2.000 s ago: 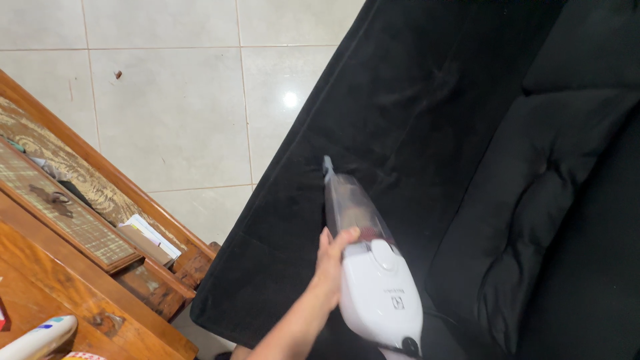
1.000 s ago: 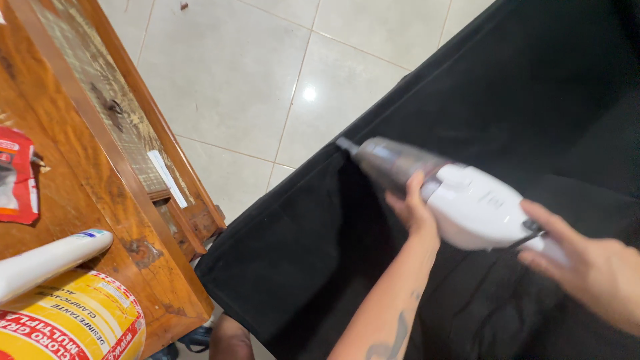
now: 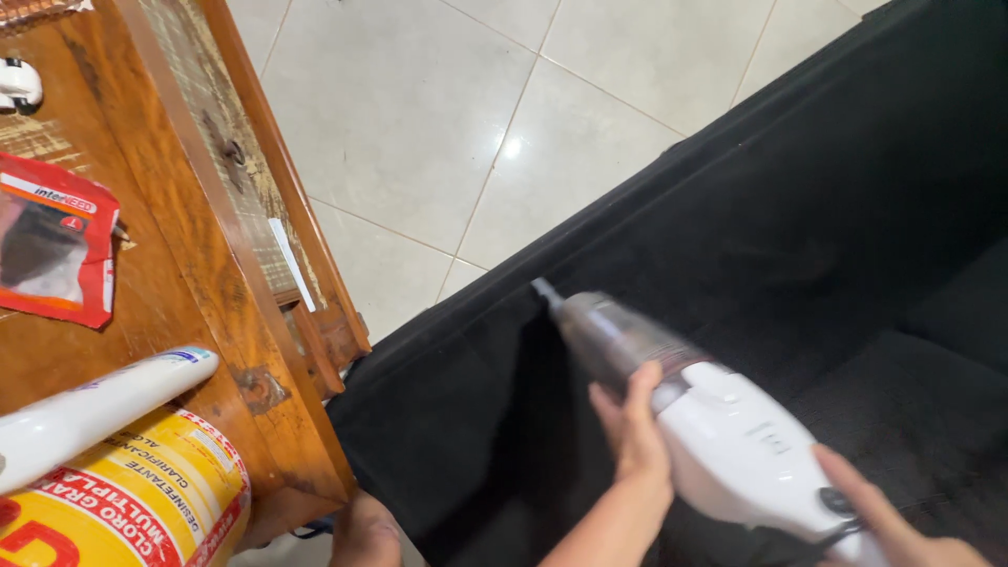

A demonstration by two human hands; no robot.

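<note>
A white handheld vacuum cleaner (image 3: 748,449) with a clear dust cup and a narrow crevice nozzle (image 3: 547,293) lies diagonally across the view. My left hand (image 3: 638,433) grips it where the dust cup meets the white body. At its rear end, my right hand (image 3: 882,504) is closed on the handle, near a dark button. The nozzle tip is at the black fabric of a sofa seat (image 3: 787,260), a little inside the seat's edge. Motion blurs the vacuum slightly, so contact with the fabric cannot be told.
At left stands a worn wooden table (image 3: 157,260) with a red packet (image 3: 98,260), a white bottle (image 3: 118,405) and a yellow tub (image 3: 173,488). A white paper strip (image 3: 291,264) lies on its lower shelf. Pale floor tiles (image 3: 394,118) show between table and sofa. Part of a leg (image 3: 366,531) shows below.
My right hand, out of sight two seconds ago, came onto the vacuum's handle. The vacuum has turned so its nozzle points up and left. The view has shifted toward the table.
</note>
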